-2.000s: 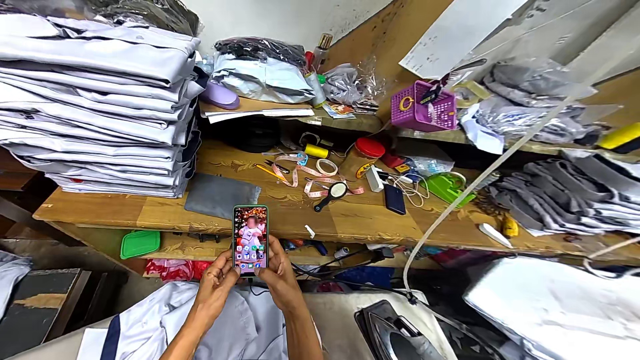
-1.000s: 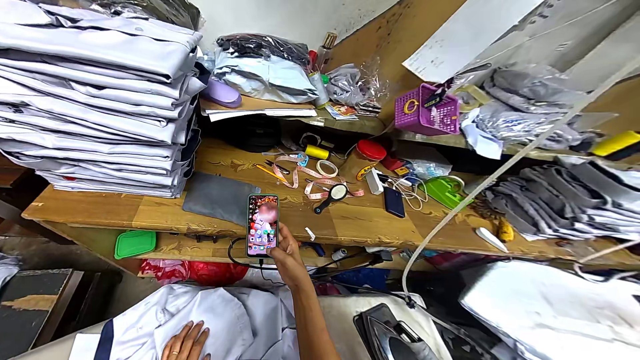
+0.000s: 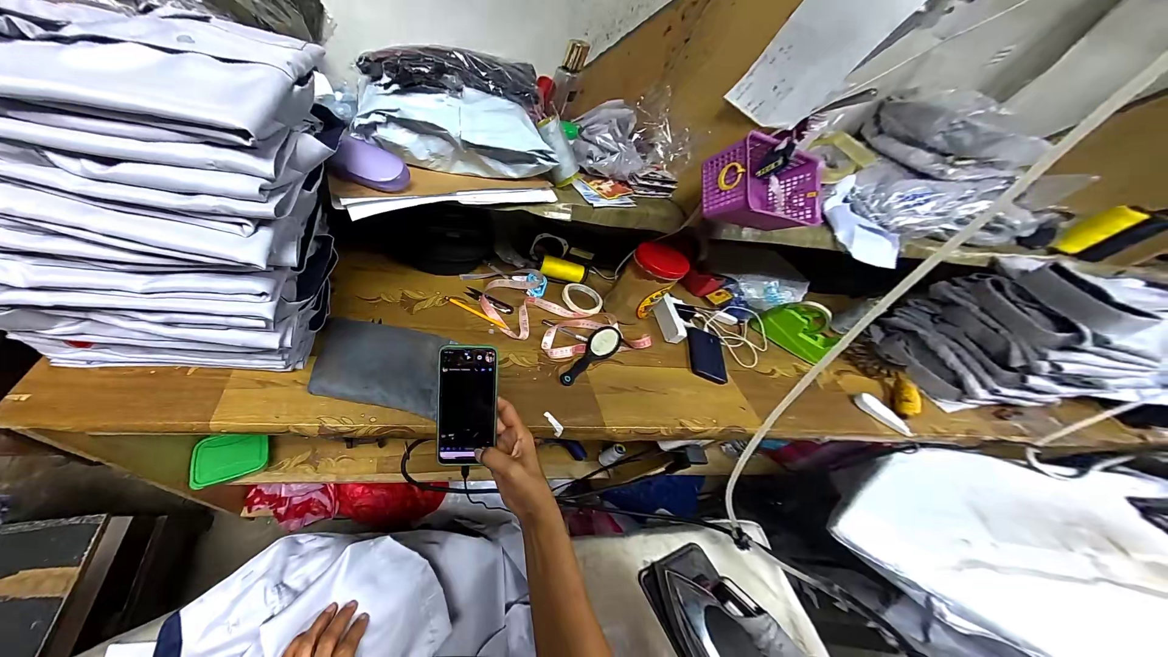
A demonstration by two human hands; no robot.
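My right hand (image 3: 513, 456) holds a smartphone (image 3: 467, 406) upright, its thumb at the lower right of the dark screen. A black cable is plugged into the phone's bottom edge. At the bottom of the view my left hand (image 3: 328, 631) lies with fingers spread on a pale grey garment (image 3: 356, 584); its palm is out of frame. Behind the phone is a grey flat sheet (image 3: 374, 365) on the wooden table (image 3: 274, 401). To the right of the garment an electric iron (image 3: 707, 607) stands on a light cloth.
Folded shirts (image 3: 155, 201) are stacked high at left. The table bears a pink measuring tape (image 3: 523, 319), a hand mirror (image 3: 593, 354), a red-lidded jar (image 3: 659, 265) and a green tape dispenser (image 3: 796, 330). A purple basket (image 3: 762, 182) sits on the shelf. A pale hose (image 3: 867, 319) crosses the right side.
Two seconds ago both hands held the phone; my left hand has since let go and moved down onto the garment. The phone's screen has turned from a colourful home screen to a mostly dark one.
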